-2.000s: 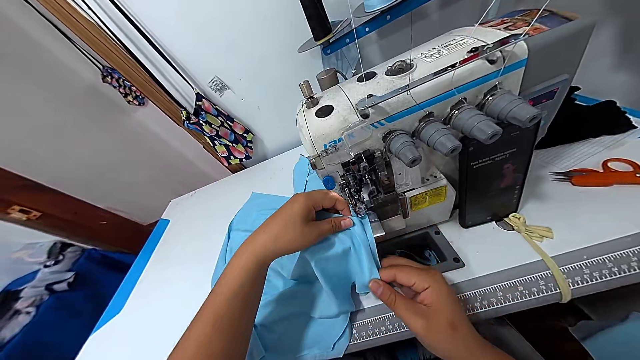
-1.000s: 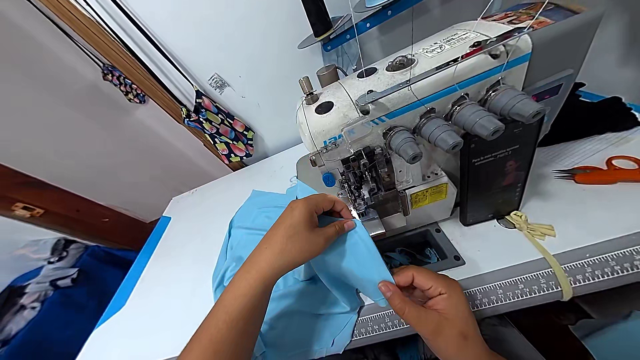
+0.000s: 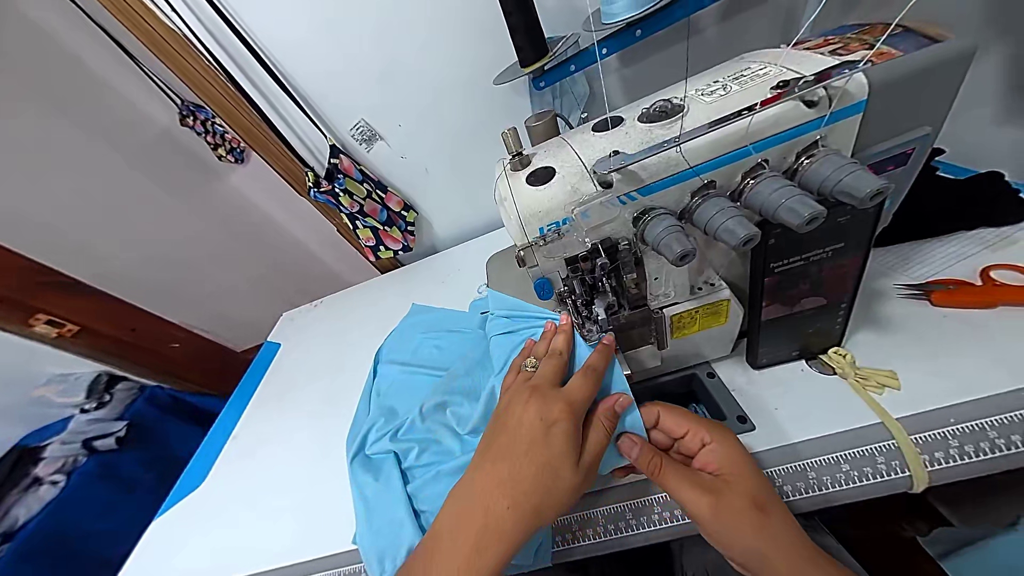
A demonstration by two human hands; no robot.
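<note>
A white Jack overlock sewing machine (image 3: 704,136) stands on the white table. Light blue fabric (image 3: 432,384) lies in front of it, its upper edge at the presser foot area (image 3: 596,320). My left hand (image 3: 552,408), with a ring on one finger, rests spread on the fabric, fingertips close to the foot. Lower right of it, my right hand (image 3: 688,464) pinches the fabric's edge between thumb and fingers. The needle tip is hidden by machine parts.
A phone (image 3: 812,280) leans upright against the machine. Orange-handled thread snips (image 3: 960,292) lie at the right. A measuring tape (image 3: 864,468) runs along the table's front edge, with a yellowish tied strip (image 3: 888,408) over it. Thread cones (image 3: 524,32) stand behind.
My left hand has gone from pinching the fabric to lying spread on it, nearer the right hand. My right hand keeps hold of the fabric's edge.
</note>
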